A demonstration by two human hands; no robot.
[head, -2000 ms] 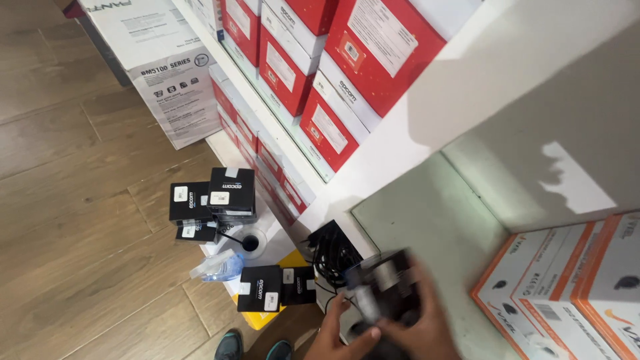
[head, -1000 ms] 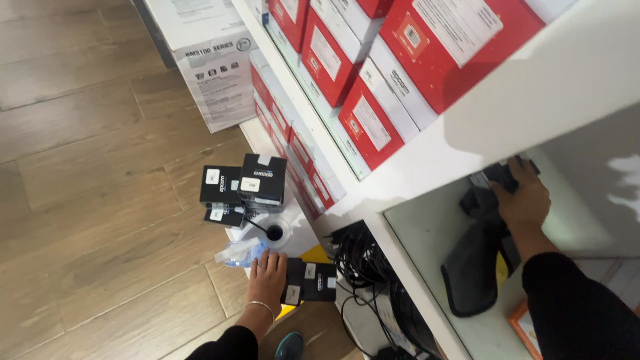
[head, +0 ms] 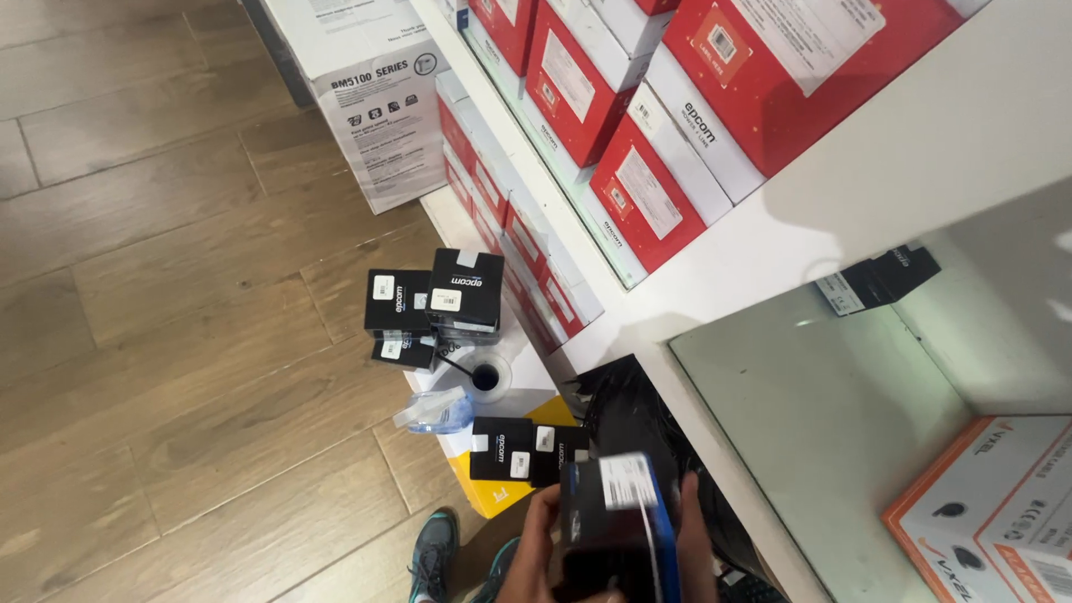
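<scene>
Between both hands I hold a black box with a blue edge and a white label [head: 615, 528], low in the view. My left hand [head: 536, 553] grips its left side, and my right hand [head: 693, 540] is against its right side. Just beyond it, small black epcom boxes [head: 501, 450] lie on a white and yellow carton [head: 490, 496]. More small black boxes [head: 466, 289] are stacked farther up, near a roll of clear tape [head: 488, 377] and a blue clear plastic item [head: 440, 412]. Another black box [head: 879, 280] sits at the back of the glass shelf [head: 804, 377].
Red and white epcom boxes [head: 645, 201] fill the upper shelf. An orange and white box [head: 997, 511] stands on the glass shelf at right. Black cables [head: 636, 410] lie beneath the shelf edge. A large white carton [head: 385, 126] stands on the wood floor.
My right hand has left the shelf, where a black box now sits at the back. The black pouch-like item seen there is gone from the shelf. My left hand has left the small boxes; both hands hold a box.
</scene>
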